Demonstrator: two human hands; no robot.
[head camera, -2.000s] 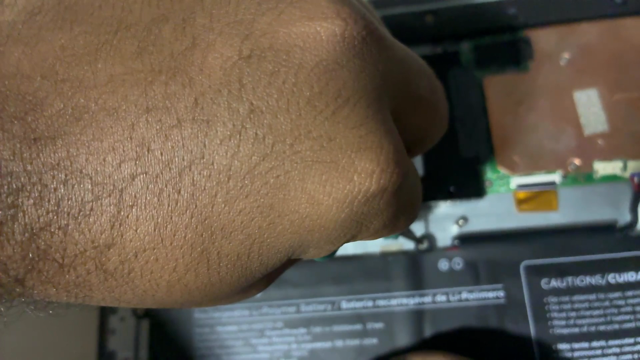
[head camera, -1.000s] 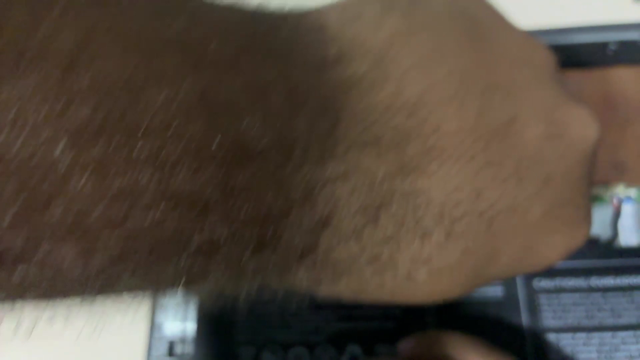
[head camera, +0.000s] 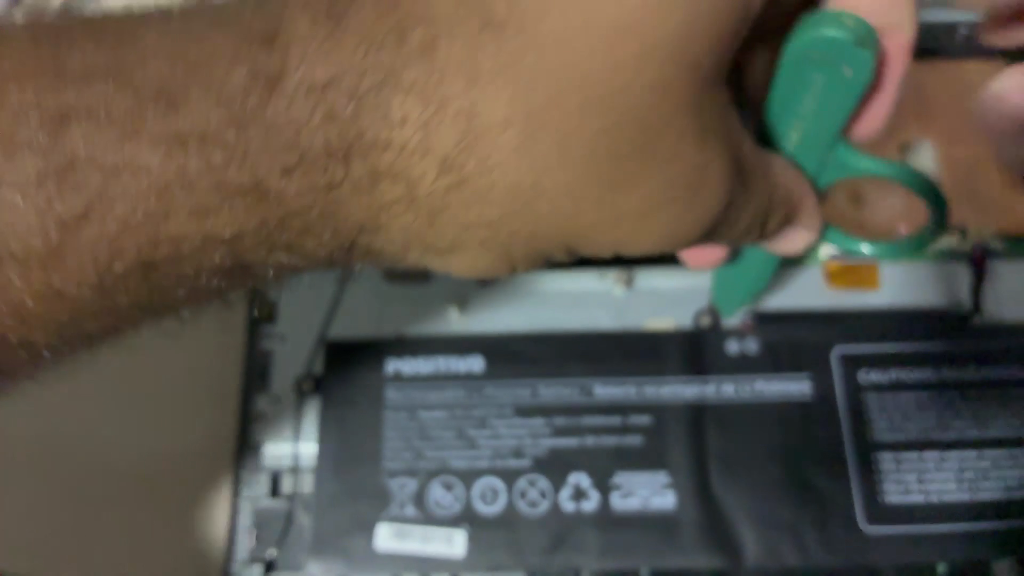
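Observation:
My left hand (head camera: 688, 136) comes in from the left edge, its forearm covering the upper left. It is closed round a green plastic tool (head camera: 820, 96) with a ring-shaped loop. The narrow green end points down to a screw at the upper edge of a black laptop battery (head camera: 512, 448); contact cannot be told. A pink finger lies along the tool's upper right side; whose hand it belongs to is unclear. At the top right edge, blurred fingertips, apparently of my right hand (head camera: 1004, 104), are partly in view over the opened laptop; what they hold is hidden.
A grey metal strip (head camera: 544, 300) runs above the battery, with orange tape (head camera: 852, 276) on it. A copper-coloured plate (head camera: 960, 144) lies at the upper right. Thin black cable (head camera: 300, 432) passes down the battery's left side. Beyond the casing, a pale surface (head camera: 120, 464) shows.
The green tool has come into view in my left hand. Fingers now show at the upper right, while the finger seen at the bottom edge earlier is gone from there.

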